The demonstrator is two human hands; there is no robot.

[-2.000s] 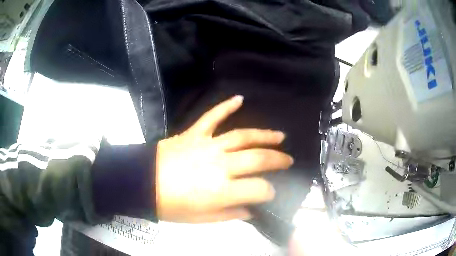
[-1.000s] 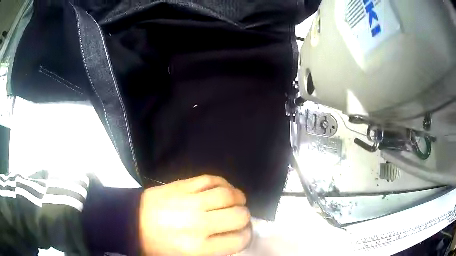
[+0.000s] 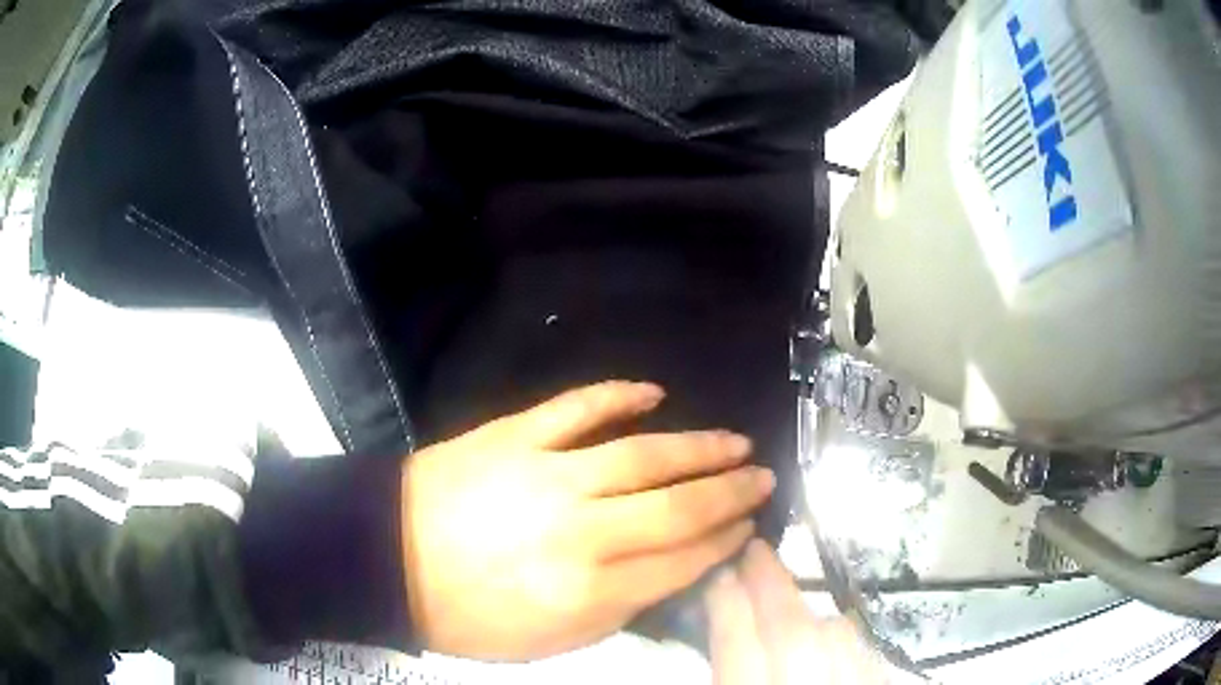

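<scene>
A dark garment (image 3: 603, 295) with a pale-stitched band lies over the white table, its right edge at the presser foot area of the sewing machine (image 3: 924, 295). My left hand (image 3: 576, 535) lies palm down on the lower part of the cloth, fingers spread and pointing right. My right hand (image 3: 783, 622) is partly cut off by the bottom edge and overexposed. Its fingertips touch the garment's lower corner beside my left fingers; whether they pinch the cloth is unclear. The needle is hidden behind the machine head.
The off-white machine head with a blue JUKI label (image 3: 1051, 134) fills the right side. The silver needle plate (image 3: 884, 402) and shiny bed plate (image 3: 870, 515) lie below it. A ruler strip (image 3: 348, 665) runs along the table's front edge.
My left hand was curled at the lower cloth edge one second ago; it is now spread flat, higher and further right. My right fingers show more clearly at the cloth's lower corner.
</scene>
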